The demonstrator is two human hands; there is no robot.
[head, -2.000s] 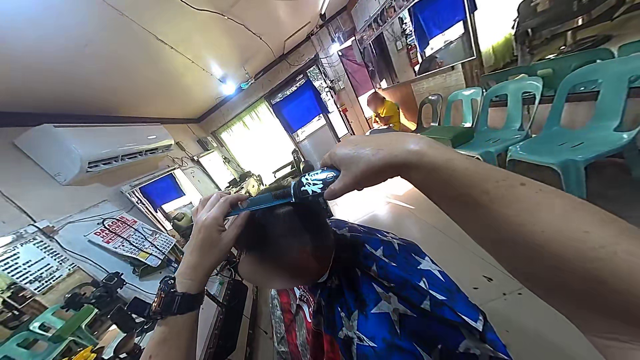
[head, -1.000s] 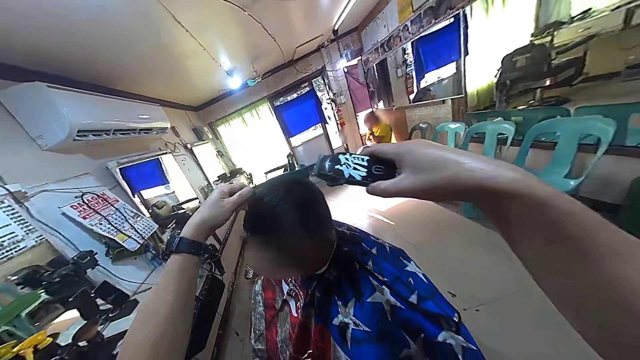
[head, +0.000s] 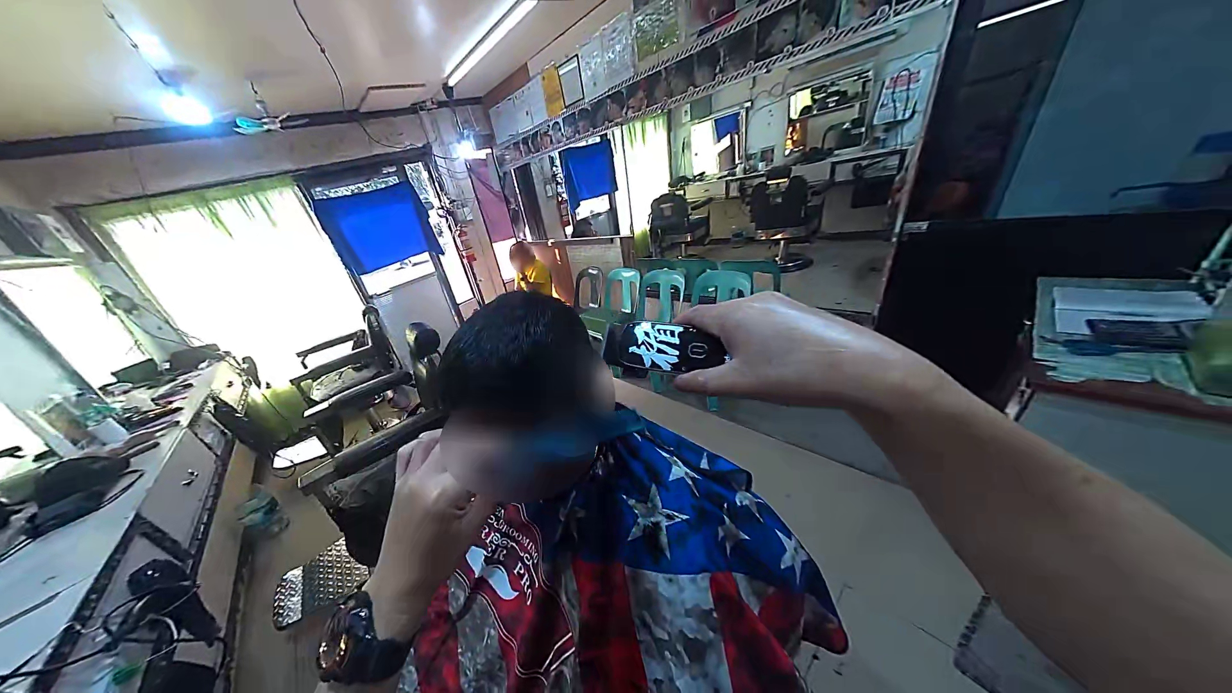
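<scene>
A seated person with short dark hair (head: 520, 351) wears a barber's cape (head: 664, 539) with stars and red and pale stripes. My right hand (head: 770, 351) grips a black hair clipper (head: 664, 348) with white lettering, its head end close beside the person's head. On the other side, my left hand (head: 433, 491) is raised with curled fingers at the lower side of the head. A blurred blue comb (head: 587, 433) extends from it across the blurred area toward the cape's collar. My left wrist bears a dark watch (head: 356, 640).
Barber chairs (head: 351, 371) and a long counter (head: 144, 510) with cords and tools stand at left. Green plastic chairs (head: 664, 289) line up behind, near a person in yellow (head: 532, 274). A desk with papers (head: 1116, 318) is at right. A metal footrest (head: 318, 582) lies low.
The view has swung well to the right. The clipper and comb, together over the top of the head two seconds ago, are now apart. My left hand has moved down beside the head.
</scene>
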